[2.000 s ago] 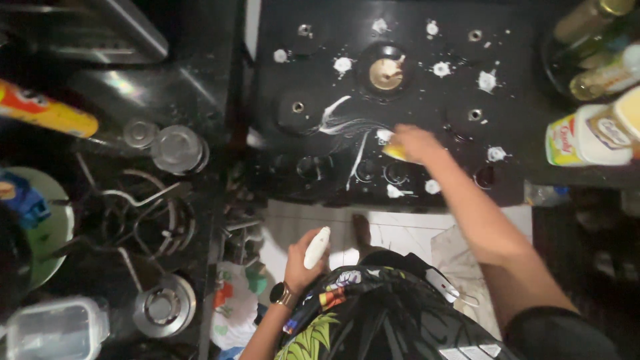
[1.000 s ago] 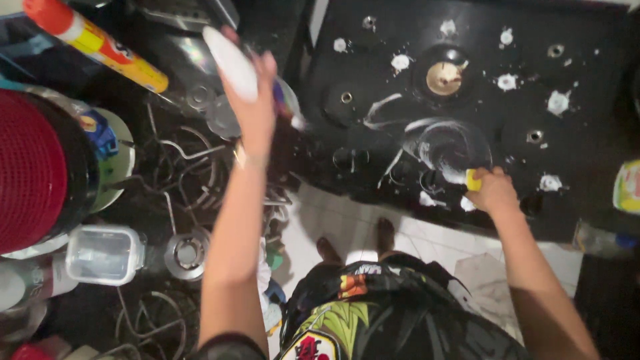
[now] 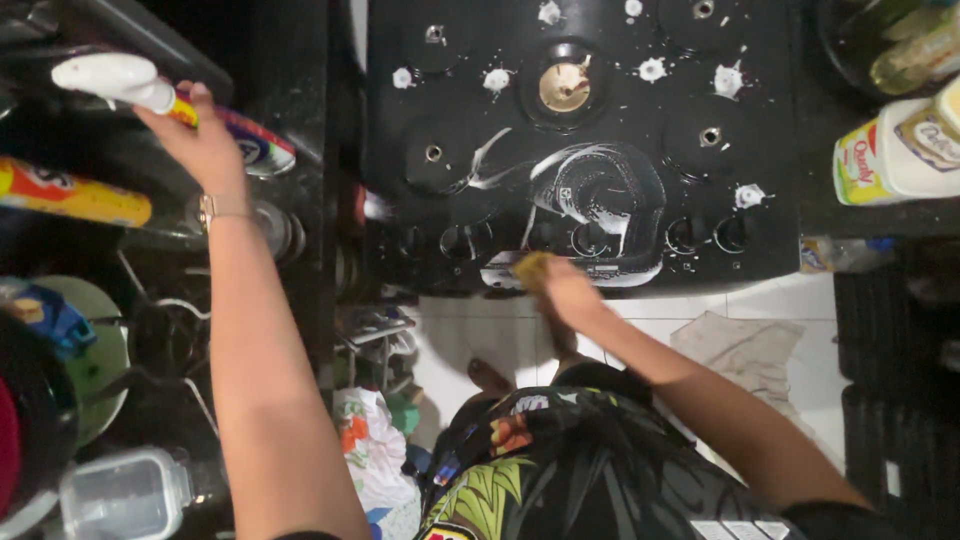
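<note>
My right hand point(image 3: 566, 289) presses a yellow sponge point(image 3: 532, 271) on the front edge of a black stove top point(image 3: 480, 217), its fingers partly blurred. White streaks of cream point(image 3: 607, 217) curve over the surface behind it, and several white blobs point(image 3: 727, 79) dot the back and right. A tan burner base point(image 3: 565, 88) sits at the middle back. At the upper left, my left hand point(image 3: 199, 139) is at a spray can or bottle with a colourful label point(image 3: 259, 146). A white, rounded bottle or nozzle point(image 3: 112, 77) lies by its fingertips; whether the hand grips either is unclear.
A yellow can point(image 3: 71, 196), burner grates point(image 3: 169, 322) and a clear plastic container point(image 3: 124, 495) stand on the left counter. Margarine tubs point(image 3: 892, 154) are at the right. A plastic bag point(image 3: 371, 442) and a cloth point(image 3: 739, 360) lie low, near the floor.
The right hand with the sponge has moved left along the stove's front edge. The white streaks cover a wider area. The left hand has moved from near my body to the left counter.
</note>
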